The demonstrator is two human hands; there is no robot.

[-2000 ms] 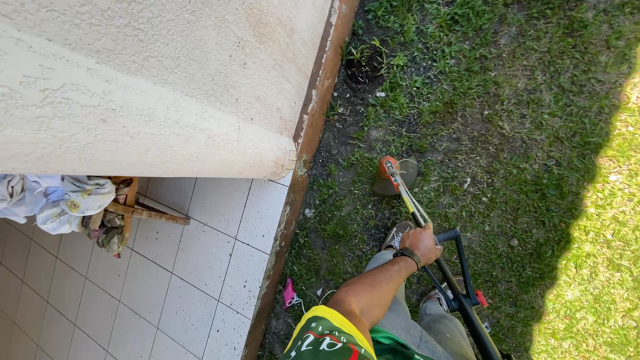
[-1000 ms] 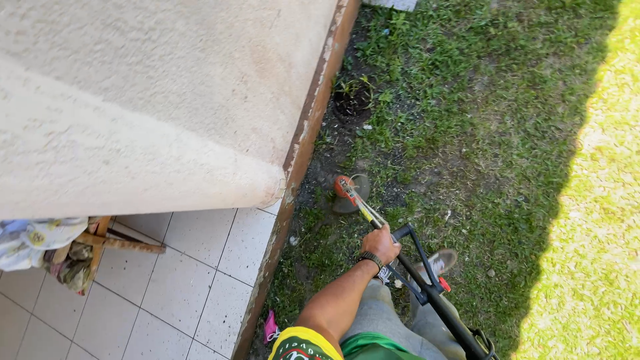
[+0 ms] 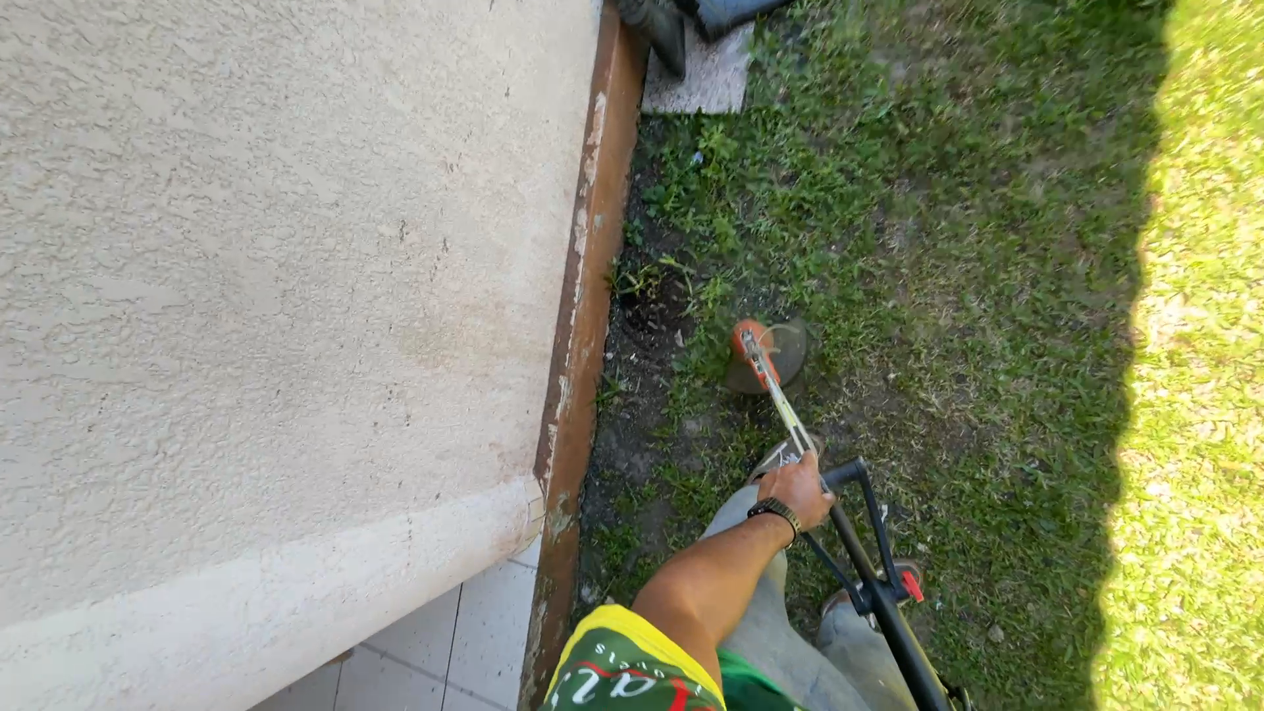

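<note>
My left hand (image 3: 796,491), with a watch on its wrist, is closed around the shaft of a string trimmer (image 3: 894,632). The shaft slants from the lower right up to an orange head (image 3: 756,354), low over the patchy grass. Beside the head a round, blurred disc shape shows, with a thin curved line across it. A black loop handle (image 3: 870,513) and a red part (image 3: 911,587) sit on the shaft below my hand. My right hand is not in view, and the rear end of the trimmer runs out at the bottom edge.
A rough plaster wall (image 3: 296,296) with a brown painted base (image 3: 583,326) stands on the left. Small weeds (image 3: 642,281) grow in dark soil beside it. White floor tiles (image 3: 484,632) lie below. A pale slab (image 3: 703,79) with dark pipe-like objects (image 3: 668,39) is at the top.
The view has moved along the wall; the slab with dark objects shows more, and the chair with cloths has gone out of view. My left hand keeps its hold on the trimmer shaft.
</note>
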